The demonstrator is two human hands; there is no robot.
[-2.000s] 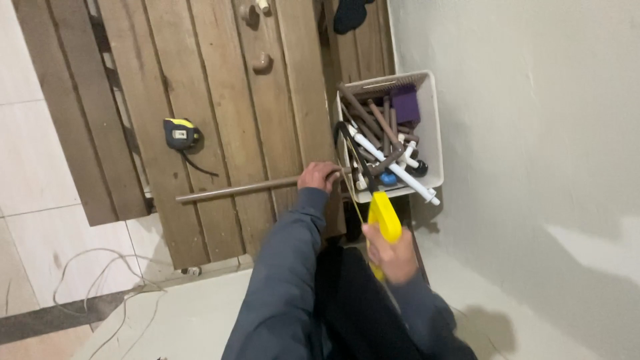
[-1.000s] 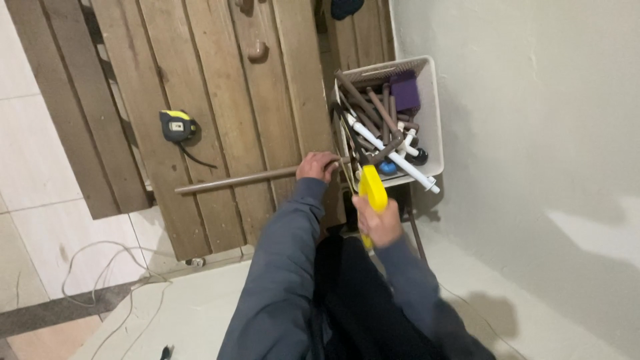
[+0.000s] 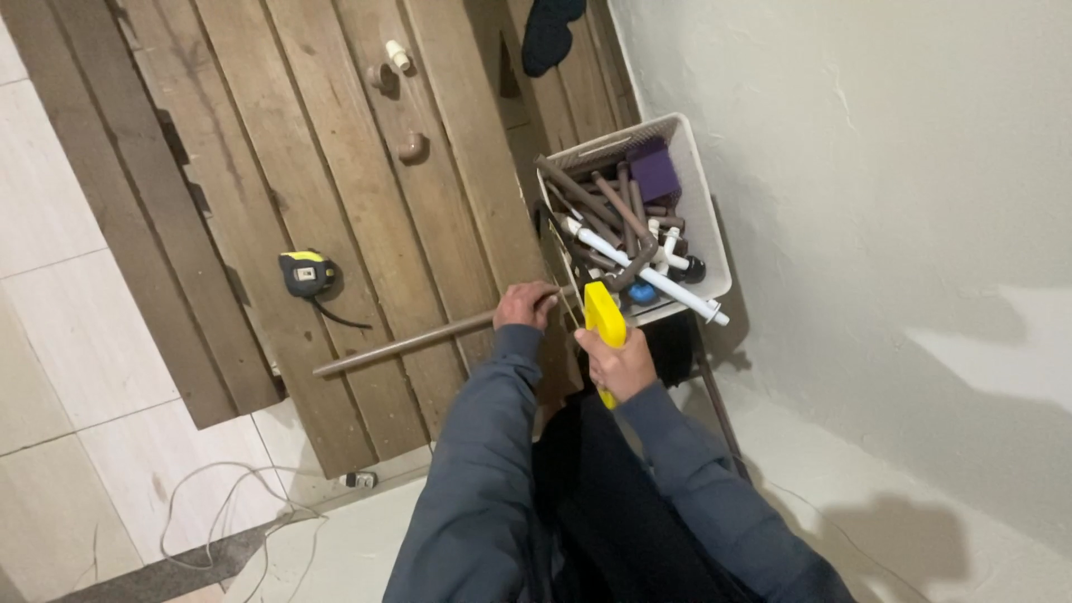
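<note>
My left hand (image 3: 526,306) grips a brown plastic pipe (image 3: 402,344) near its right end and holds it down on the wooden slatted table (image 3: 377,209). The pipe's short right end juts past the table's edge toward the basket. In my right hand (image 3: 618,362) is the yellow handle of a hacksaw (image 3: 605,314), its thin blade across the pipe just right of my left hand. The saw's dark frame reaches up beside the basket. A black and yellow tape measure (image 3: 306,274) lies on the table, left of the pipe.
A white plastic basket (image 3: 712,209) at the right holds brown pipes, a white pipe (image 3: 653,272), fittings and a purple item (image 3: 654,172). Brown fittings (image 3: 412,147) and a cream fitting (image 3: 398,55) lie on the table. A wall stands to the right; a loose cable (image 3: 239,469) trails below left.
My right hand and the saw have shifted slightly back and forth beside the pipe. My left hand keeps its hold on the pipe.
</note>
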